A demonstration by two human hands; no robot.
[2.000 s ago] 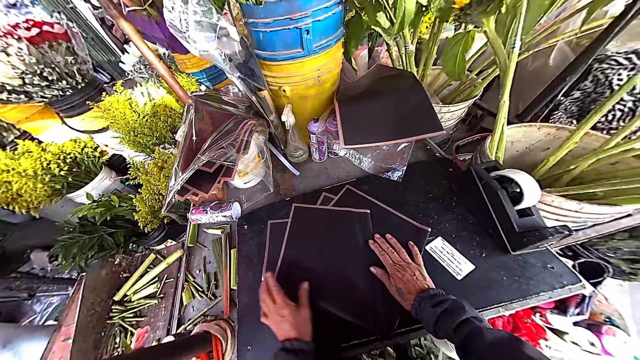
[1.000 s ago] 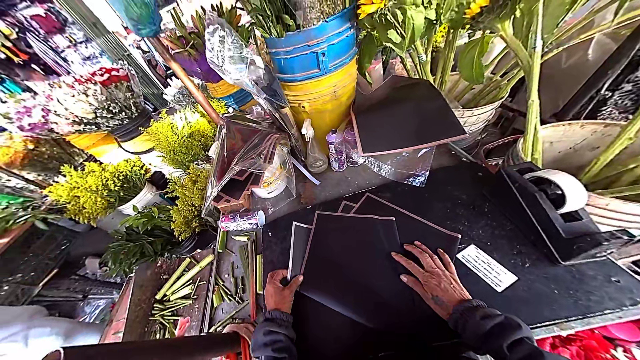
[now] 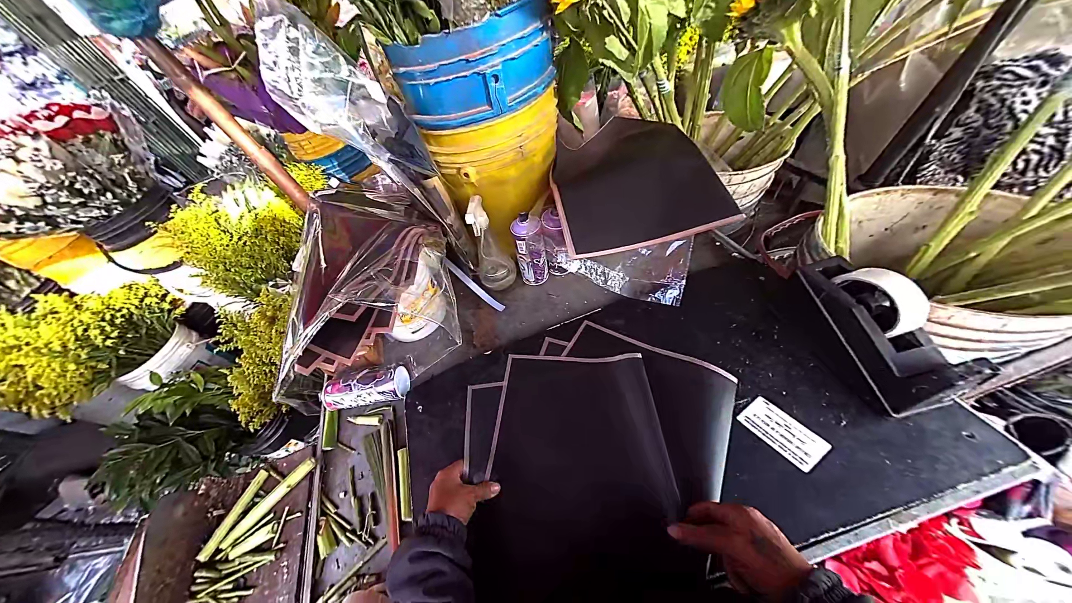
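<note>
Several overlapping black wrapping sheets (image 3: 569, 435) with thin pinkish borders lie fanned over the black work table. My left hand (image 3: 459, 494) pinches their left edge, thumb on top. At the lower right, my right hand (image 3: 741, 540) grips the right edge between thumb and fingers, and the sheets there curve up a little. A white printed label (image 3: 785, 433) is stuck on the table right of the sheets. Beyond it stands a black tape dispenser (image 3: 888, 335) with a roll of clear or white tape.
Behind are a yellow bucket (image 3: 494, 167) within a blue-topped stack, another black sheet (image 3: 645, 188), a spray bottle (image 3: 494, 251) and purple-capped cans (image 3: 529, 251). A spray can (image 3: 366, 387) lies at the left, near cut green stems (image 3: 260, 511). Red flowers (image 3: 909, 557) are lower right.
My right hand has moved from lying flat on the sheets to gripping their right edge, which now curves up. My left hand came to the left edge and stays there.
</note>
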